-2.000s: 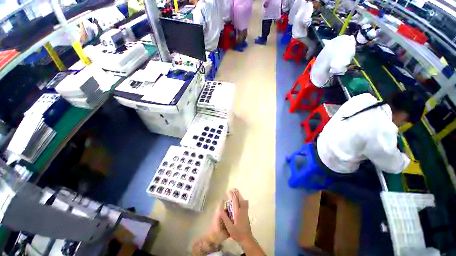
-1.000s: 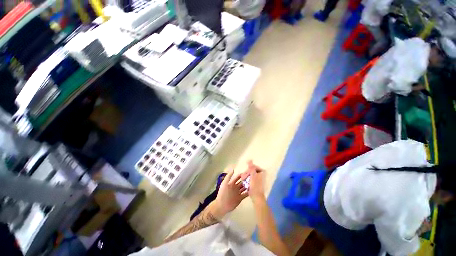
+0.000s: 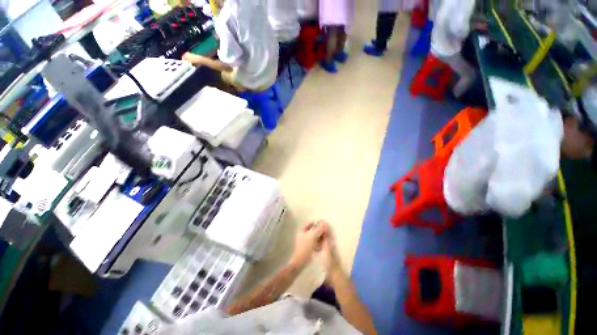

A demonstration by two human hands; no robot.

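Observation:
My left hand point(image 3: 305, 242) and my right hand point(image 3: 326, 239) are together in front of my body, above the aisle floor. Their fingers are closed against each other. Whether something small is between them is hidden. A stack of white blister trays point(image 3: 252, 212) with a row of dark pockets stands to the left of my hands, apart from them. Another white blister tray point(image 3: 216, 260) with dark round pieces in its pockets lies nearer to me, at the lower left.
A white bench machine point(image 3: 152, 237) with papers on top stands at left. The cream aisle point(image 3: 327, 144) runs ahead. Red stools point(image 3: 429, 196) and a seated person in white point(image 3: 504, 150) line the conveyor bench at right. A person point(image 3: 249, 46) stands at the left benches, others farther ahead.
The view has moved forward along the aisle, so the tray stacks and the machine are nearer. The blue stool at right has left the view. The small pale thing between my hands no longer shows.

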